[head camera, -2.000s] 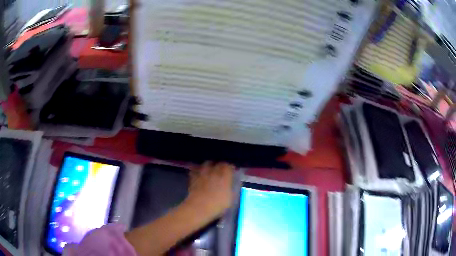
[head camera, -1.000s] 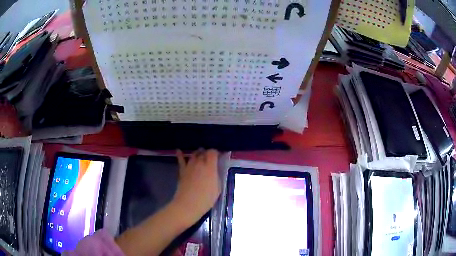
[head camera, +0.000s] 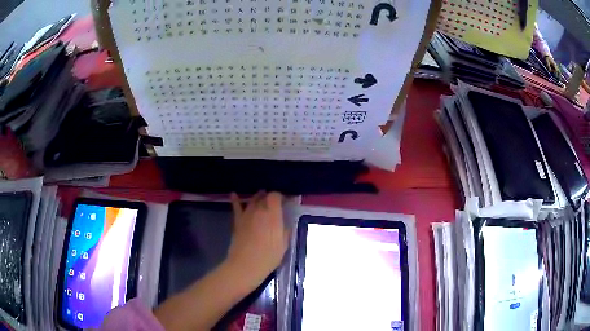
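My left hand (head camera: 260, 226) reaches in from the lower left, in a pink sleeve (head camera: 132, 318), with its fingers bent over the upper right edge of a dark tablet (head camera: 194, 236). Below my wrist, a shiny dark surface shows a small white label (head camera: 252, 321). A lit tablet with icons (head camera: 97, 265) lies to the left, and one with a bright white and pink screen (head camera: 352, 278) lies to the right. Whitish sleeves (head camera: 411, 284) show around them. My right hand is not in view.
A white test chart (head camera: 252, 103) stands upright behind the tablets, above a black strip (head camera: 259, 176). Tablet stacks stand at the left (head camera: 90, 142) and right (head camera: 511, 149). A tablet with a lit white screen (head camera: 511, 271) lies front right. A yellow sheet (head camera: 488, 26) hangs upper right.
The view has shifted and steadied since the oldest frame. The right-hand tablet's screen went from light blue to white and pink. My left hand stays at the dark tablet's upper right edge.
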